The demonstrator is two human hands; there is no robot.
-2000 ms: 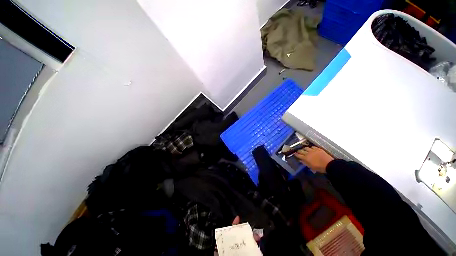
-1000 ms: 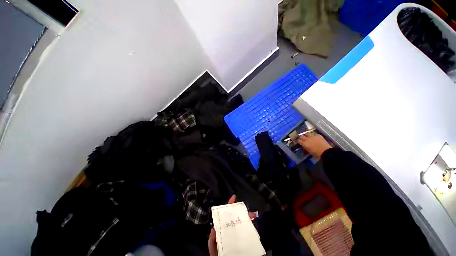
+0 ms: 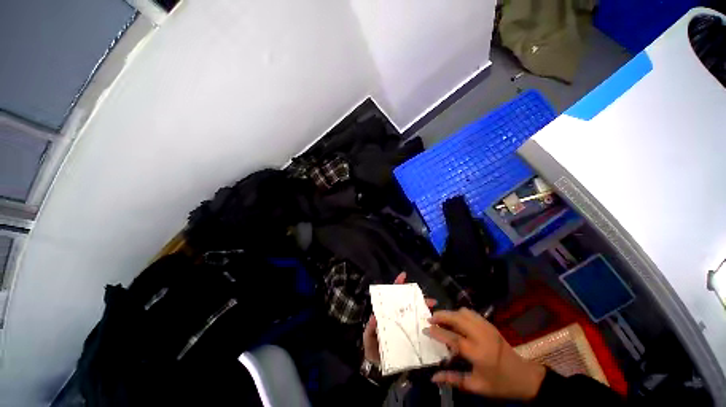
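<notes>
A cream notebook (image 3: 406, 327) with small marks on its page lies open or face up at the lower middle. My left hand (image 3: 371, 340) holds it from below and the left, with fingertips showing at its top and right edges. My right hand (image 3: 487, 356) is at the notebook's right edge, thumb and fingers bent close to the page. Whether it grips the page or a thin pen cannot be told. A grey tray (image 3: 529, 208) of small items sits on the blue crate (image 3: 470, 171) beside the table end.
Dark garments (image 3: 366, 254) with plaid lining (image 3: 346, 294) are heaped along the white wall (image 3: 239, 87). The white table (image 3: 637, 151) is on the right, above a red stool (image 3: 609, 362) with a slatted pad (image 3: 564, 350). An olive cloth (image 3: 543, 36) lies on the floor behind.
My right hand has left the grey tray and come down to the notebook. The notebook, in my left hand, shows higher and further right. The view has shifted left.
</notes>
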